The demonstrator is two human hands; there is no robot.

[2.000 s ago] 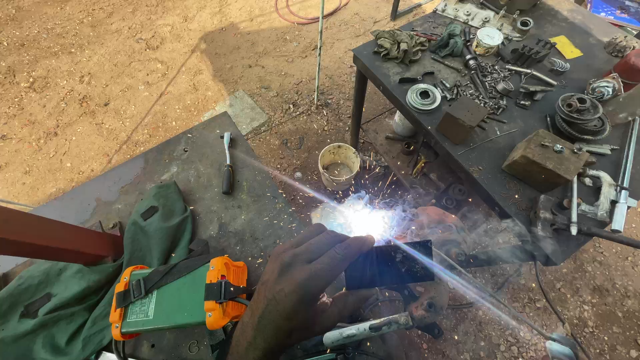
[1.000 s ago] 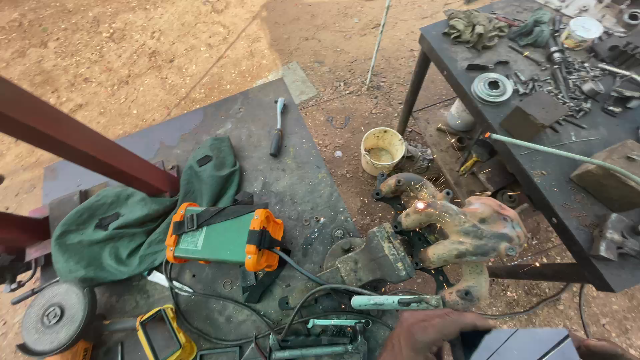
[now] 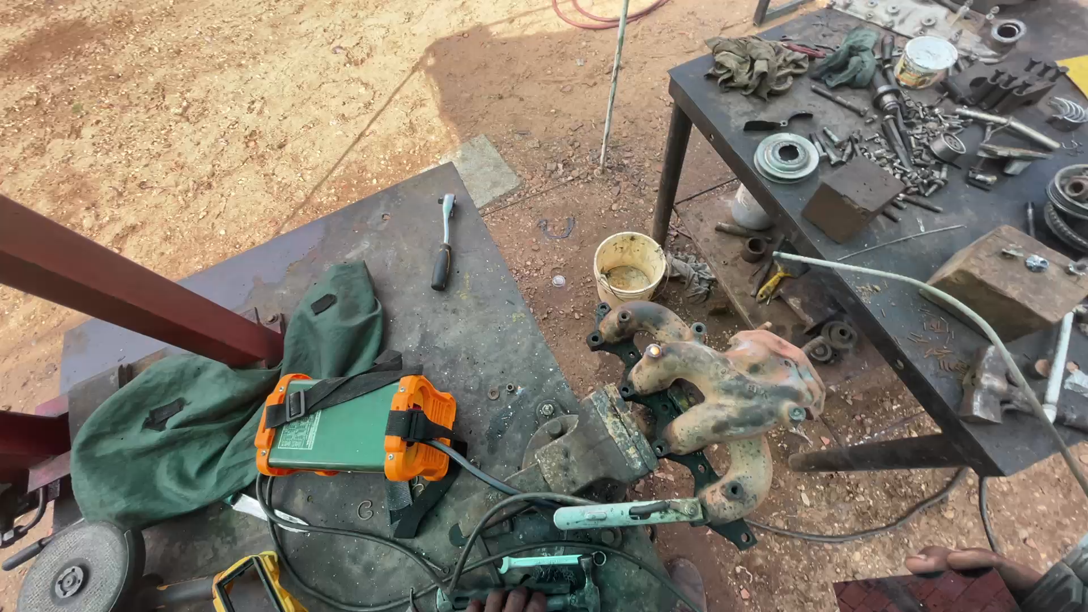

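At the bottom edge, the fingers of my left hand [image 3: 510,600] curl over the handle of a hammer [image 3: 586,585] lying among tools. My right hand [image 3: 977,563], at lower right, holds a dark, reddish rectangular plate [image 3: 926,593]; its lower part is cut off. A cast exhaust manifold [image 3: 705,387] sits at a bench vise [image 3: 599,442], with a small glowing spot on its upper pipe. A pale welding rod [image 3: 922,285] bends in from the right edge; what holds it is out of view. A pale green tubular tool handle [image 3: 629,513] lies below the manifold.
On the near metal bench [image 3: 510,340] are a green-and-orange welder [image 3: 340,425], green cloth [image 3: 195,425], a ratchet [image 3: 444,242], an angle grinder [image 3: 81,574] and looping cables. A bucket [image 3: 629,268] stands between benches. The right bench [image 3: 731,110] carries bolts, blocks and metal parts.
The bright arc seen two seconds ago is out. The hand then beside the manifold has left it. Fingers now lie on the hammer, where none showed one second ago.
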